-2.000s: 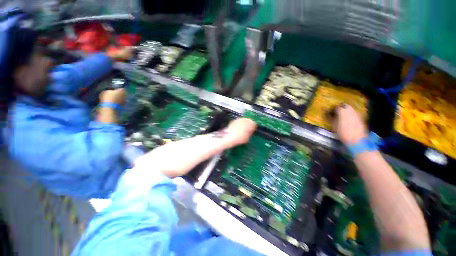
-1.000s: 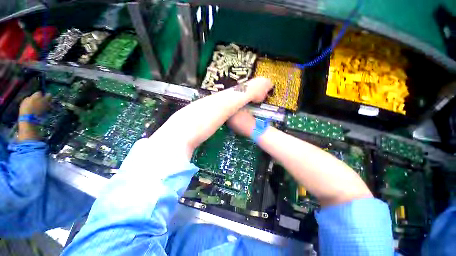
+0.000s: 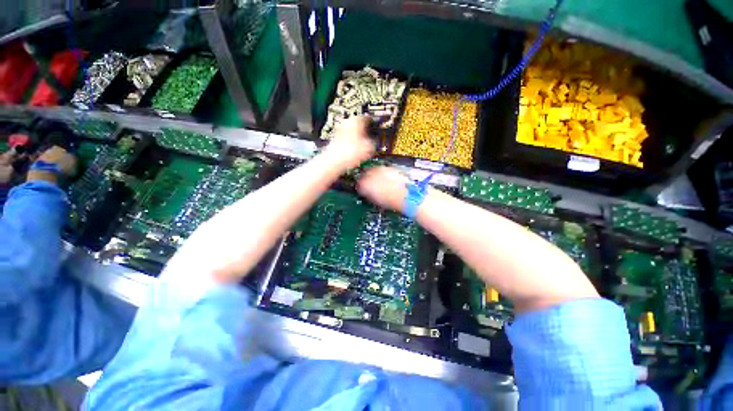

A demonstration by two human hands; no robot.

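A green circuit board (image 3: 346,241) lies in a black carrier in front of me. My left hand (image 3: 352,143) is at the front edge of the bin of pale cylindrical components (image 3: 366,95); its fingers are blurred and partly hidden, so I cannot tell what it holds. My right hand (image 3: 384,186), with a blue wrist strap (image 3: 415,197), is just beside and below it, over the far edge of the board. Its fingertips are hidden. The bin of small yellow-gold components (image 3: 436,127) is behind the right hand.
A large bin of yellow blocks (image 3: 583,112) stands at the right, with a coiled blue cord (image 3: 514,74) beside it. Other boards in carriers lie left (image 3: 173,193) and right (image 3: 659,281). A bin of green components (image 3: 185,84) is at the left. A neighbour's hand (image 3: 55,163) is far left.
My left hand has moved left from the yellow-gold bin to the front of the pale cylinder bin. My right hand has stayed nearly in place over the board's far edge.
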